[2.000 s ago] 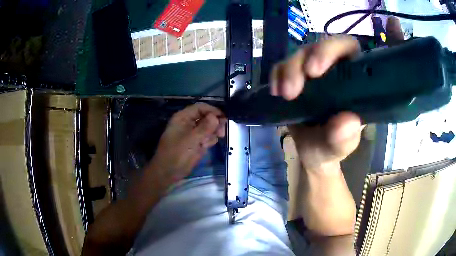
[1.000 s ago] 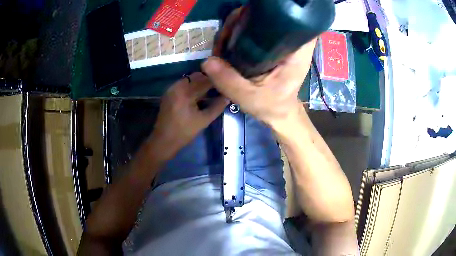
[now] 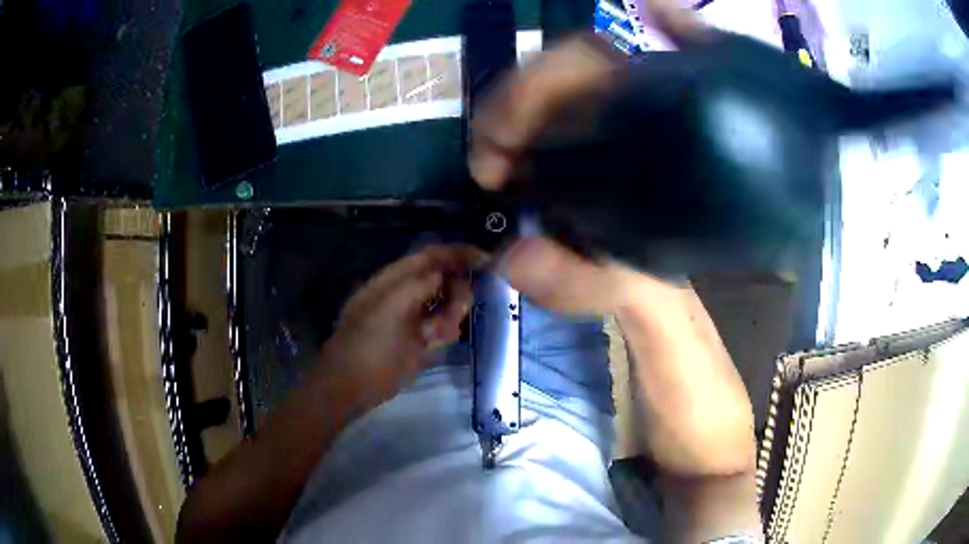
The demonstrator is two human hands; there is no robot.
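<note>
The long narrow black unit [image 3: 496, 351] lies from my lap over the table edge, its plate side up with small dark holes; a round fitting shows near its middle. My right hand [image 3: 563, 159] is blurred and grips the thick dark green-black electric screwdriver [image 3: 691, 159], which lies nearly level with its cord end to the right. My left hand [image 3: 420, 303] is at the unit's left side, fingertips bent together near the plate. Whether it holds a screw or anything else cannot be told. The screwdriver's tip is hidden or blurred.
A black flat rectangle [image 3: 228, 96] lies at the table's left. A red card [image 3: 359, 34] overlaps a white strip with tan squares [image 3: 367, 87]. A blue-and-white block [image 3: 616, 21] shows at the top. Cardboard-lined shelving [image 3: 117, 372] stands left, and cardboard [image 3: 871, 436] right.
The screwdriver has swung from upright over the unit to nearly level, pointing left, in my right hand. It now covers the bagged red card. My left hand has moved down toward my lap.
</note>
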